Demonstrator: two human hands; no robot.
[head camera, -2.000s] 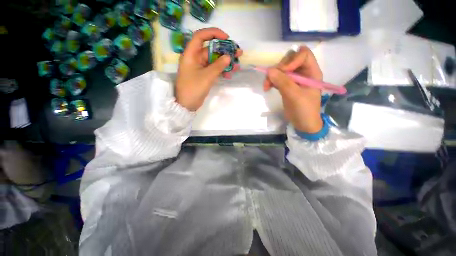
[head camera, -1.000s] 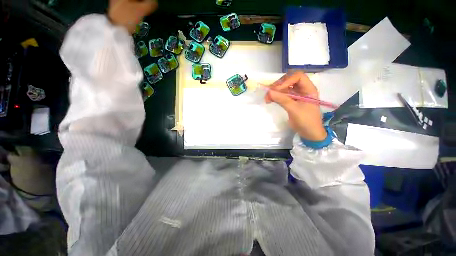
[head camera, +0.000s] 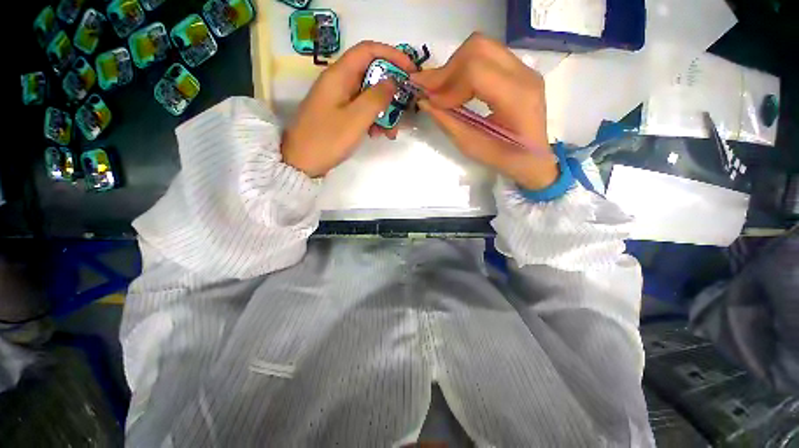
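My left hand (head camera: 337, 114) holds an open watch case (head camera: 388, 98) with a teal rim and silver and dark detail inside, above the white work mat (head camera: 399, 184). My right hand (head camera: 495, 105) holds pink tweezers (head camera: 486, 125), with their tip at the right part of the case. The tip is partly hidden by my fingers. Another case (head camera: 406, 52) with a short black piece sticking out lies just behind my hands, partly hidden. One more case (head camera: 314, 32) lies on the mat at its back left.
Many similar cases (head camera: 114, 68) lie on the dark green bench at left. A dark blue box (head camera: 574, 39) stands beyond the mat. At right are white sheets (head camera: 677, 204), a dark slim tool (head camera: 719, 140) and tiny white squares. A blue wrist band (head camera: 561, 179) is on my right wrist.
My left hand has come back from the far left and now holds a case. My right hand has moved left and up, bringing the tweezers to that case. The view has shifted.
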